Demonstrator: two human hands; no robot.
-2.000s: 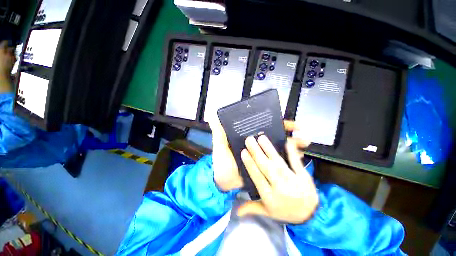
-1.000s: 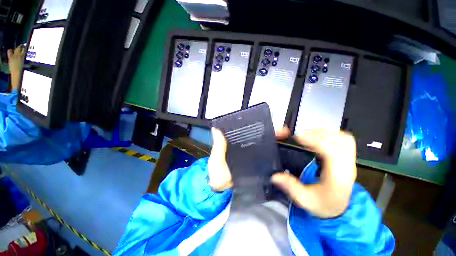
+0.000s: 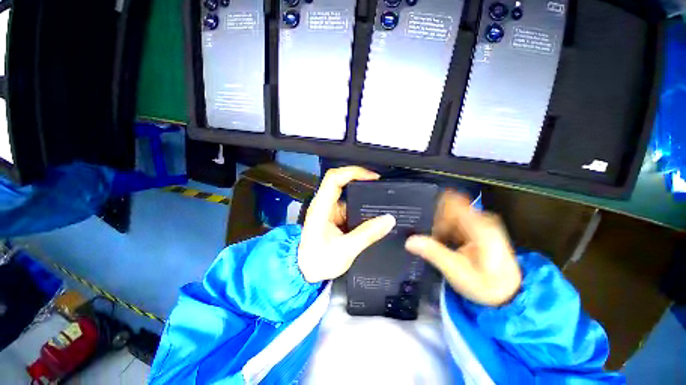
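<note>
A dark covered smartphone [image 3: 383,259] is held over my lap, back side up, with small pale text and its camera rings at the end nearest my body. My left hand [image 3: 335,229] grips its left edge, thumb on the back. My right hand [image 3: 478,252] is at its right side, blurred, thumb tip at the phone's surface; whether it grips the phone is unclear. Behind, the black phone tray [image 3: 312,147] holds several silvery phones [image 3: 504,90], camera rings away from me. Its far-right slot holds only a small white label.
A tall black tray stack [image 3: 68,83] stands at left. Shiny blue film [image 3: 673,120] lies right of the tray. Cardboard boxes [image 3: 534,225] are under the bench. Another person's blue sleeve [image 3: 56,207] is at left, and a red fire extinguisher [image 3: 64,350] at lower left.
The view has moved closer to the tray and tilted down. The phone has straightened and its camera end now shows. My right hand has moved back to the phone's right edge.
</note>
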